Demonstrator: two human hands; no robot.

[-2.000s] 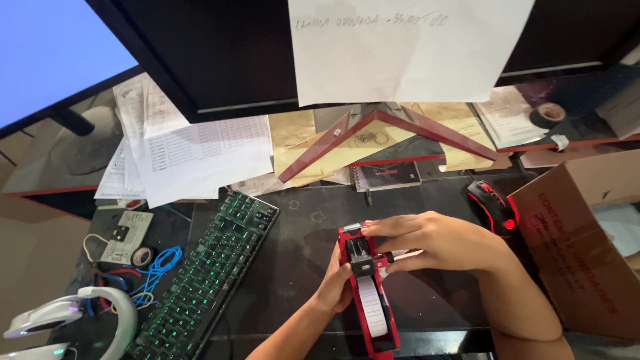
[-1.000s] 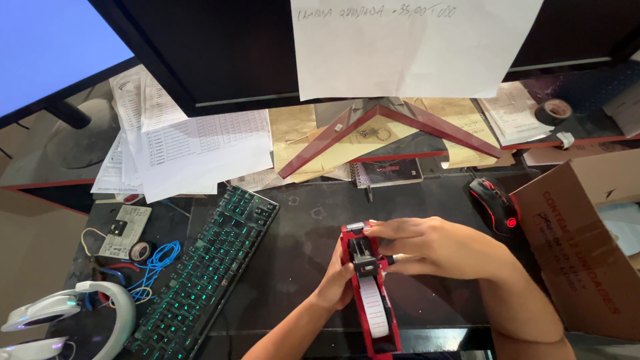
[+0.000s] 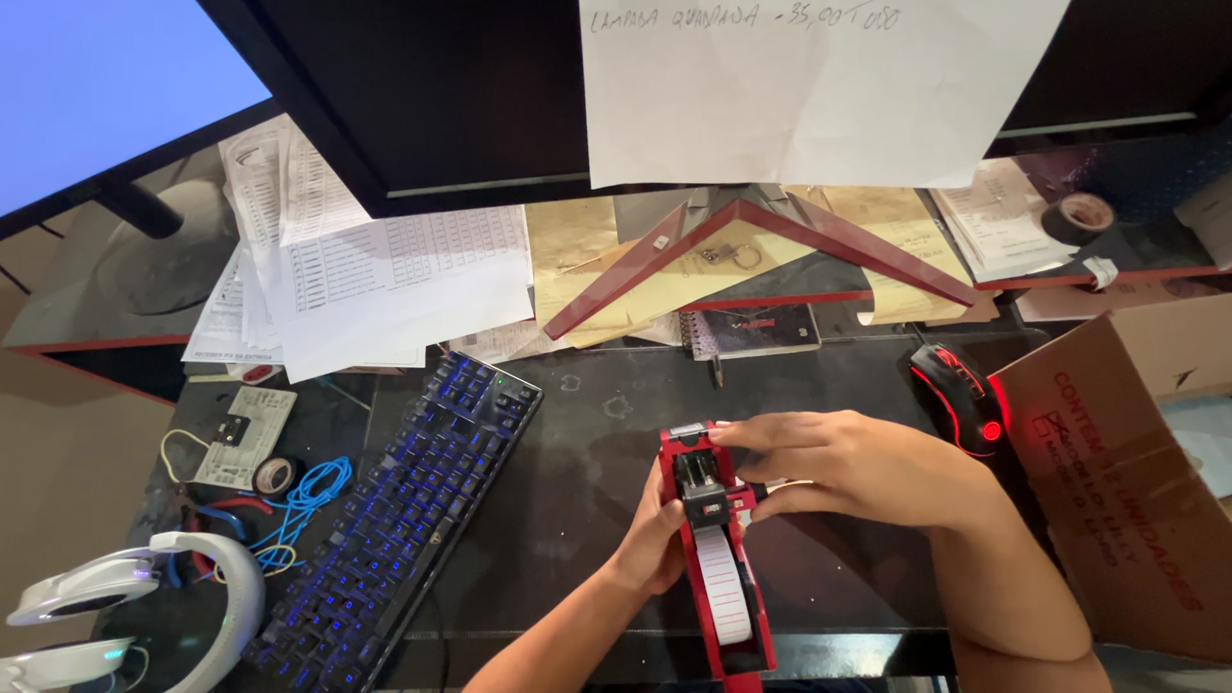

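A red and black handheld price labeler (image 3: 714,549) with a roll of white labels (image 3: 722,587) is held above the dark desk, its label roll toward me. My left hand (image 3: 656,539) grips it from the left side, the thumb beside its black printing unit. On the right, my right hand (image 3: 828,472) has its fingertips at the labeler's far end, while thumb and fingers pinch a small black knob (image 3: 758,493) on its side.
A lit keyboard (image 3: 404,529) lies left of my hands, with a white headset (image 3: 231,597) and blue cable (image 3: 306,505) beyond. A mouse (image 3: 958,399) and cardboard box (image 3: 1116,481) stand right. The monitor's red stand (image 3: 626,265) and papers (image 3: 404,289) are behind.
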